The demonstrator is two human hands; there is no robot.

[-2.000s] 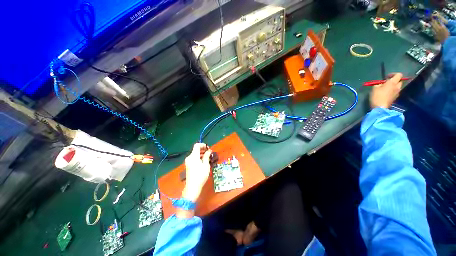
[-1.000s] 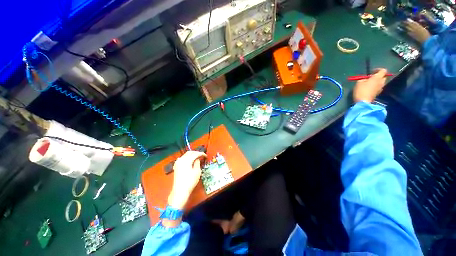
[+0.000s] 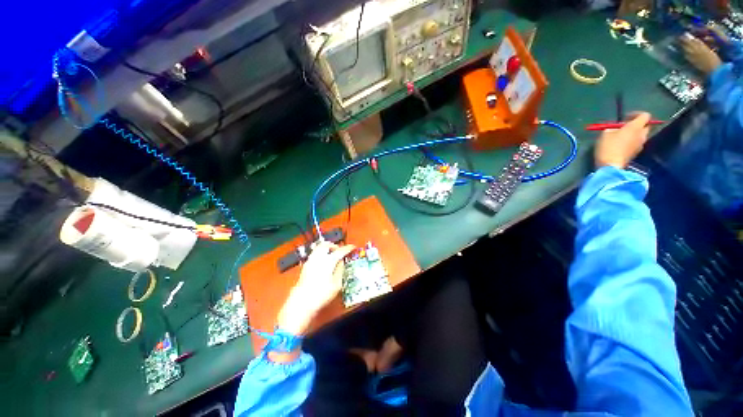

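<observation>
A green circuit board (image 3: 367, 278) lies on the orange mat (image 3: 381, 224). My left hand (image 3: 314, 281), with a blue wrist strap, is at the board's upper left corner, its fingertips between the board and the black connector block (image 3: 295, 256). Whether the fingers grip the board's edge or a plug cannot be told. A blue cable (image 3: 342, 160) runs from the block to the orange box (image 3: 479, 110). My right hand (image 3: 622, 143) is at the right over the bench edge, closed on a red-handled tool (image 3: 603, 126).
More circuit boards lie at left (image 3: 227, 318) and behind the mat (image 3: 429, 182). A remote control (image 3: 509, 179) lies before the orange box. An oscilloscope (image 3: 391, 53) stands behind. A white container (image 3: 130, 226) and tape rings (image 3: 129, 323) are at left. Another person's hand (image 3: 701, 55) is at far right.
The view has shifted. My left fingers have moved from over the connector block towards the board's upper left corner. My right hand still holds the red-handled tool.
</observation>
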